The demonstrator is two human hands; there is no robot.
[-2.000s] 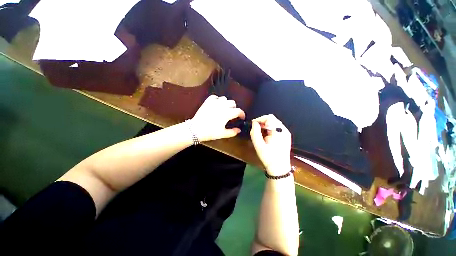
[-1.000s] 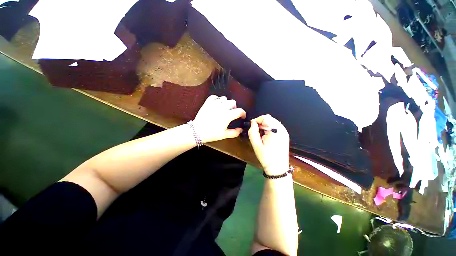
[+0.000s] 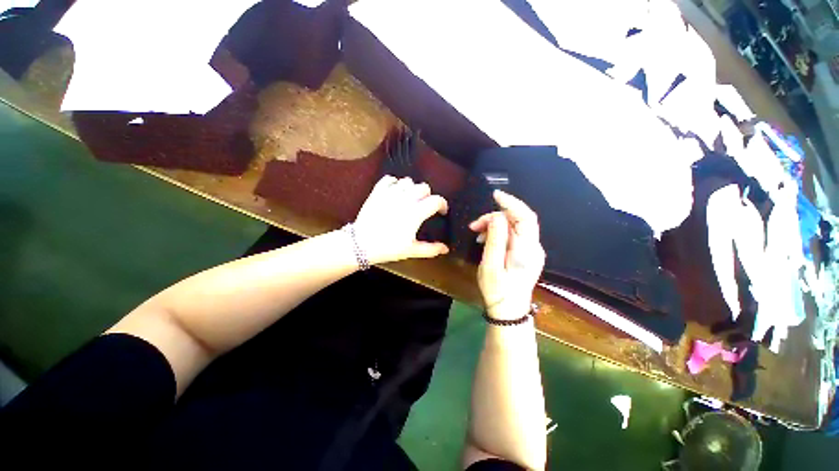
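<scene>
My left hand [image 3: 400, 221], with a metal bracelet, lies on a low red-brown and blackish cut-piece stack [image 3: 322, 184] at the table edge. Its thumb and fingers are spread around a dark part of the stack, and the fabric between them is hard to make out. My right hand [image 3: 512, 253], with a dark beaded bracelet, is over the near edge of the black bundle [image 3: 589, 235], fingers bent and apart, with nothing visible in them. A small dark thing with a pale band, perhaps the marking pen [image 3: 496, 178], shows on the bundle just beyond the fingertips.
Large dark cut blocks [image 3: 166, 143] with glaring white sheets [image 3: 534, 92] stand behind and at the left. A white strip [image 3: 598, 315] lies under the bundle. White offcuts [image 3: 736, 248] and a pink scrap [image 3: 710, 354] are at the right. A round basket or stool [image 3: 719, 446] is below the table corner.
My right hand has moved away from my left, and its fingers have opened. The stick between its fingers no longer shows there; a small dark thing now shows beyond them. My left hand has barely moved.
</scene>
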